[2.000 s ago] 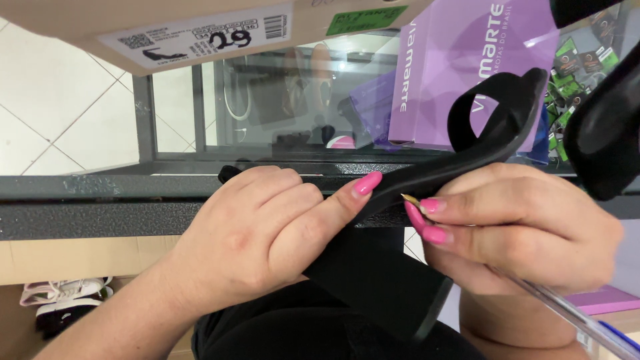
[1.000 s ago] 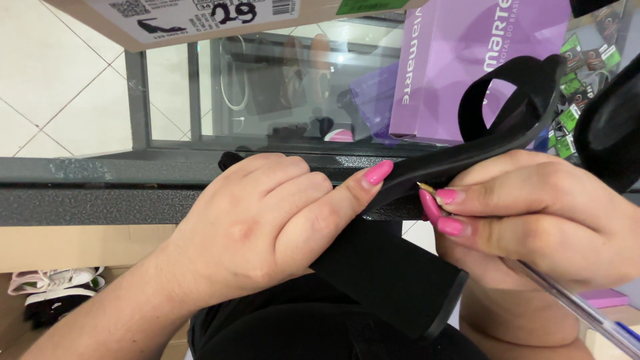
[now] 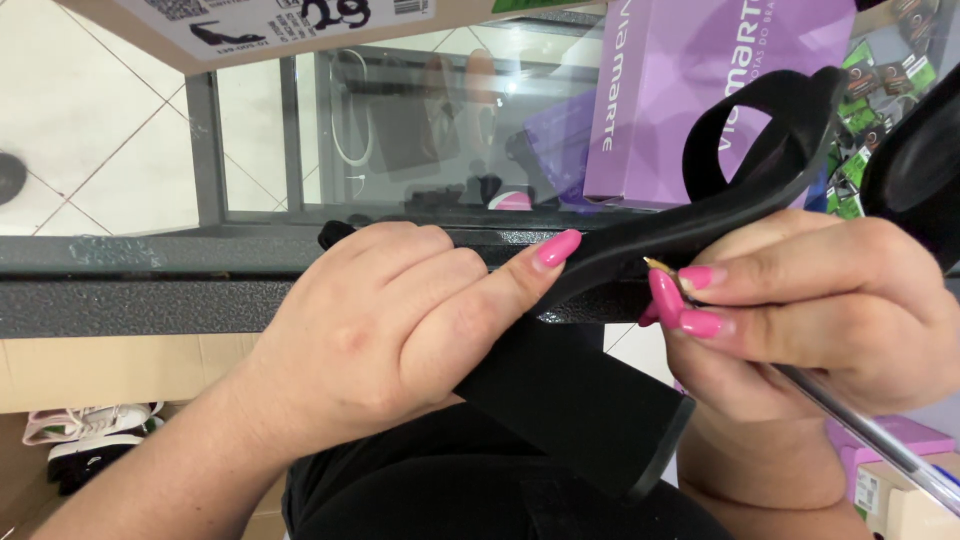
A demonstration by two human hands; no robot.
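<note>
A black block-heeled sandal (image 3: 675,232) lies on its side across the view, its toe strap at the upper right and its wide heel pointing down. My left hand (image 3: 390,330) grips it around the rear part, thumb along the edge of the sole. In my right hand (image 3: 810,300) is a ballpoint pen (image 3: 862,431) with a clear barrel; its brass tip is at the edge of the sole, and whether it touches cannot be told. The right fingers are also close against the underside of the sandal. A second black shoe (image 3: 922,157) is partly visible at the right edge.
Beyond the dark metal edge of a glass display case (image 3: 135,304) stands a purple shoe box (image 3: 652,97). A cardboard box with a label (image 3: 300,37) is at the top left. Small green-and-black packets (image 3: 862,142) lie at upper right; sneakers (image 3: 90,442) sit in a carton at lower left.
Over the last two seconds the pen tip and my right hand have shifted slightly along the sole. My left hand keeps its hold on the sandal.
</note>
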